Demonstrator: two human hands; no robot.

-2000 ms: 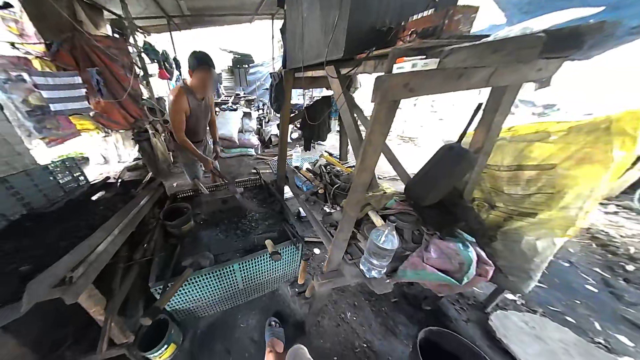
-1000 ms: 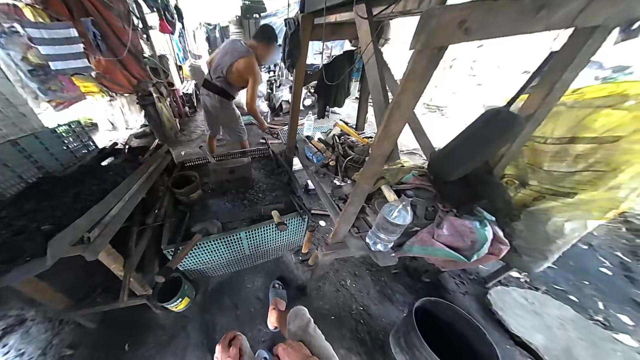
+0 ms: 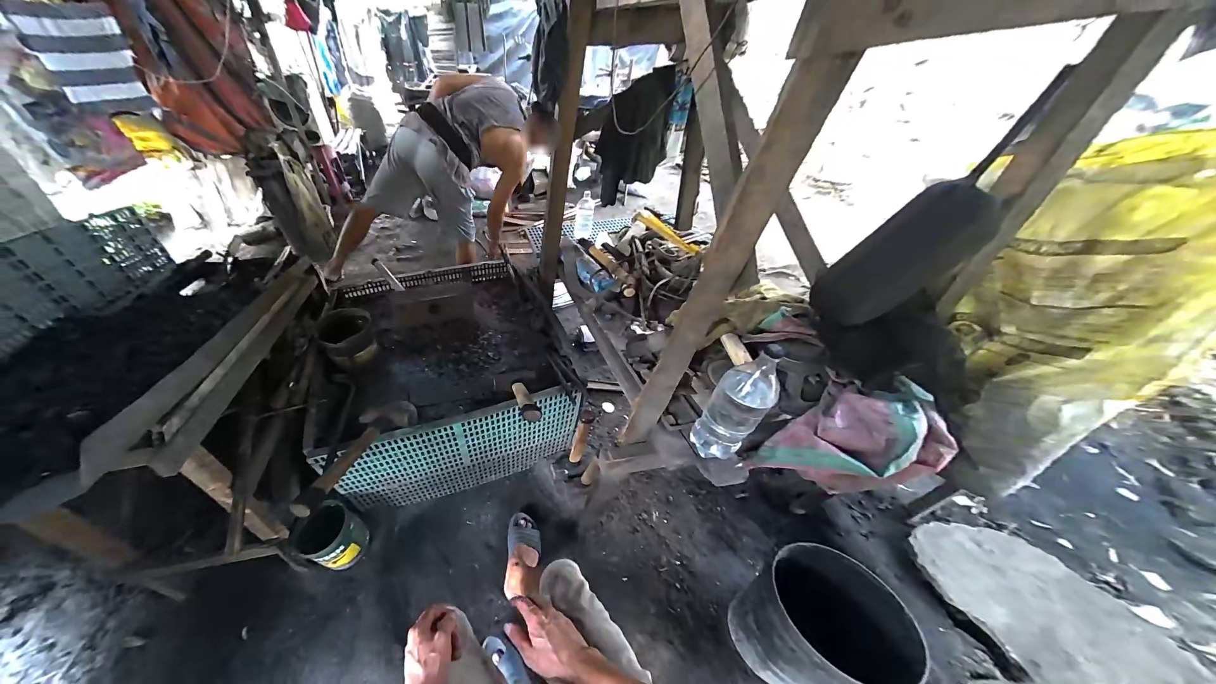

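My left hand (image 3: 432,641) rests on my left knee at the bottom, its fingers curled down. My right hand (image 3: 549,641) lies by my other trouser leg (image 3: 587,608), fingers spread, with no object in it. Below them show my feet in blue-grey slide sandals (image 3: 522,534). Ahead stands a coal-filled bed walled with green perforated plastic (image 3: 465,456). A hammer (image 3: 351,456) leans on its front left edge, and a wooden handle (image 3: 526,403) pokes over the front rim.
A co-worker (image 3: 456,142) bends over behind the bed. At right are a black bucket (image 3: 826,617), a stone slab (image 3: 1054,608), a large water bottle (image 3: 736,407) and a wooden post (image 3: 741,247). A small bucket (image 3: 330,535) stands at left beside a wooden trough (image 3: 199,370).
The co-worker, upright two seconds ago, has turned and bent down low behind the bed. My hands, out of view at first, are now visible at the bottom. The view has tilted down.
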